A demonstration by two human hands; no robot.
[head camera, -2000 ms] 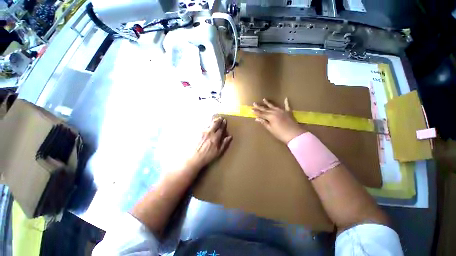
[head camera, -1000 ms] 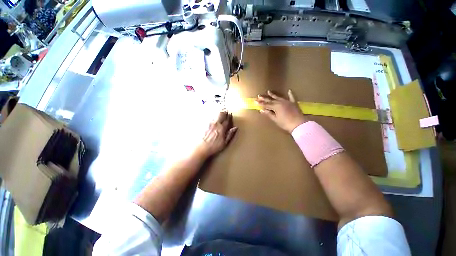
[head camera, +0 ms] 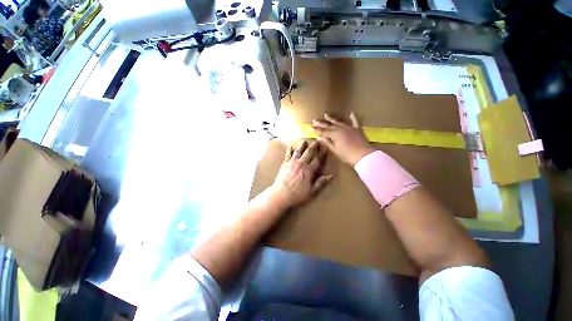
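Observation:
Brown panels (head camera: 351, 213) lie flat on the white sewing template (head camera: 530, 216), one with a stepped corner at upper right. The yellow hinged strip (head camera: 414, 136) lies across them. My right hand (head camera: 340, 139) is spread flat over the strip's left part, with a pink band at the wrist. My left hand (head camera: 303, 173) lies on the panel just below and left of it, palm down, fingertips close to my right hand. Neither hand grips anything visible. The sewing machine head (head camera: 241, 81) stands just left of the panels, its needle area near the strip's left end in glare.
The yellow hinge flap (head camera: 511, 141) with its pink tab is at the template's right end. The clamp carriage (head camera: 376, 37) runs behind the template. A brown panel stack (head camera: 31, 207) and yellow sheets (head camera: 36, 301) are at left. A person (head camera: 37, 19) is at far upper left.
My left hand has moved right, away from the panel's left edge, to beside my right hand. My right hand stays on the strip. The view has shifted slightly.

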